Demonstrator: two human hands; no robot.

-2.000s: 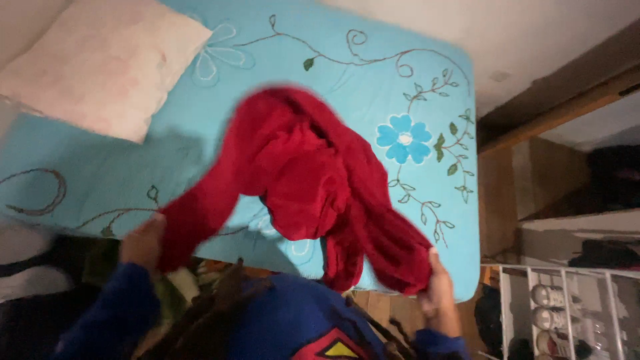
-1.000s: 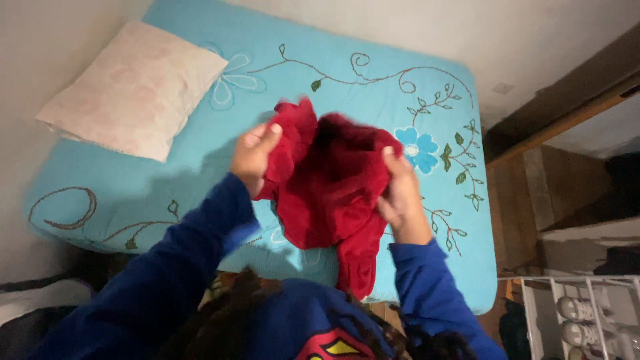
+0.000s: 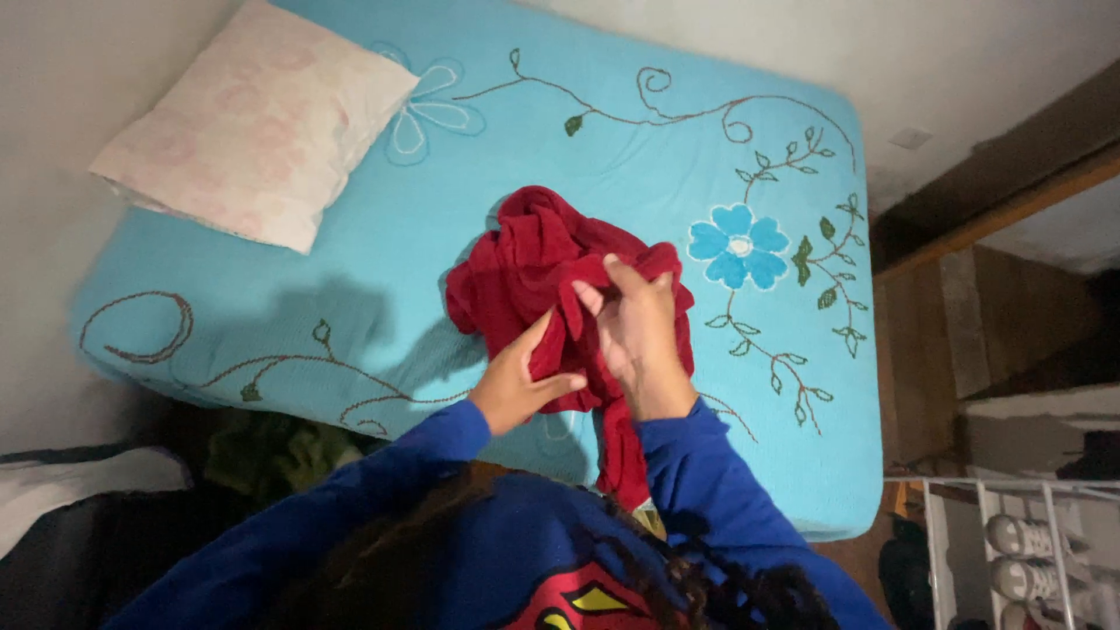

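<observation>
A red cloth garment [image 3: 542, 254] lies bunched near the front middle of the bed, on a light blue bedspread [image 3: 490, 175] with stitched vines and flowers. One strip of it hangs over the bed's near edge toward my body. My left hand [image 3: 522, 376] is at its lower left part, thumb and fingers spread around a fold, and whether it grips the cloth is unclear. My right hand [image 3: 639, 328] rests over its right side with curled fingers, a fold of cloth beside the fingertips; its hold is also unclear.
A pale patterned pillow [image 3: 254, 127] lies at the bed's upper left. Walls rise behind and left of the bed. At the lower right stands a white metal rack [image 3: 1059, 542] with shoes [image 3: 1024, 535]. Dark and green fabrics [image 3: 284, 455] lie below the bed's near left edge.
The red garment was held up between my two hands, spread wide and then gathered; now it lies bunched on the bed, and my hands have come closer together over it.
</observation>
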